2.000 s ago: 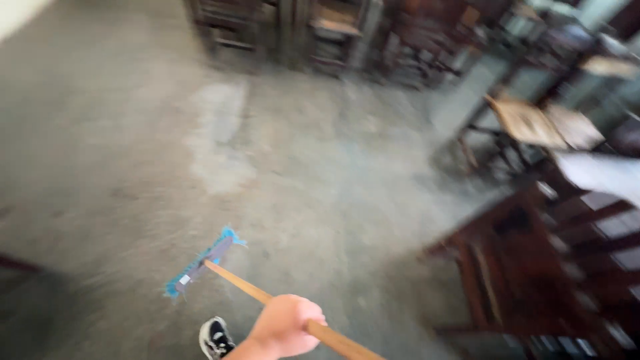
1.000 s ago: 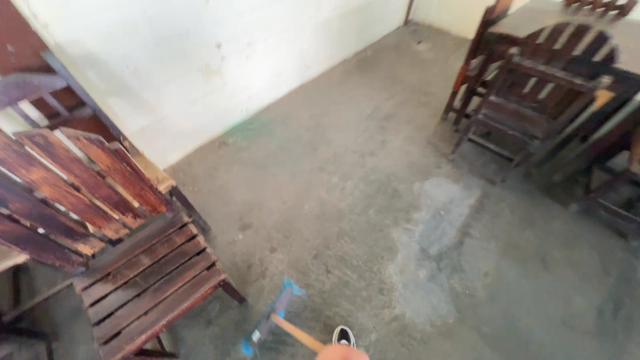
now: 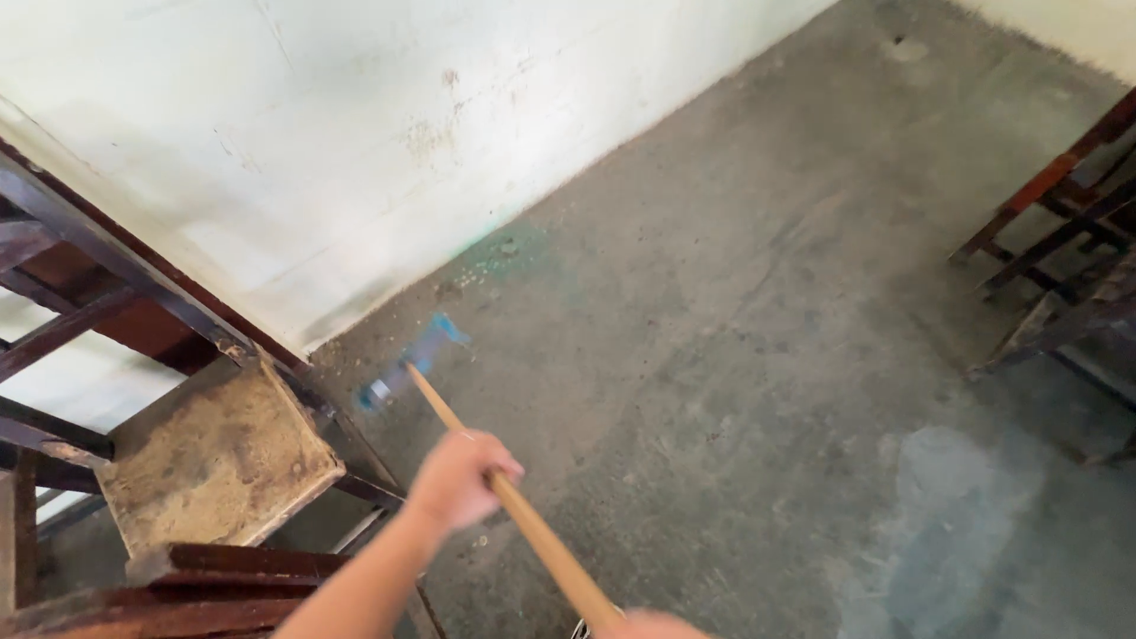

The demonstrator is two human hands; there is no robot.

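Note:
My left hand point(image 3: 466, 479) is closed around the wooden handle point(image 3: 550, 546) of a push broom. Lower down, at the bottom edge of the view, my right hand point(image 3: 652, 625) grips the same handle nearer its upper end; only part of this hand shows. The broom head point(image 3: 413, 359), blurred, with blue bristles and a pale label, is on the concrete floor close to the foot of the white wall. Small bits of debris point(image 3: 470, 277) lie on the floor along the wall, beside a greenish stain.
At the left stands a dark wooden chair with a worn tan seat point(image 3: 222, 453). Reddish-brown wooden slats point(image 3: 240, 590) show at the lower left. Dark wooden furniture point(image 3: 1065, 213) stands at the right edge. The white wall point(image 3: 399, 115) runs diagonally across the upper left.
The view has swung from rows of furniture to the wall corner. The broom head, farther from the wall one second ago, is now close to its foot. My right hand has come into view.

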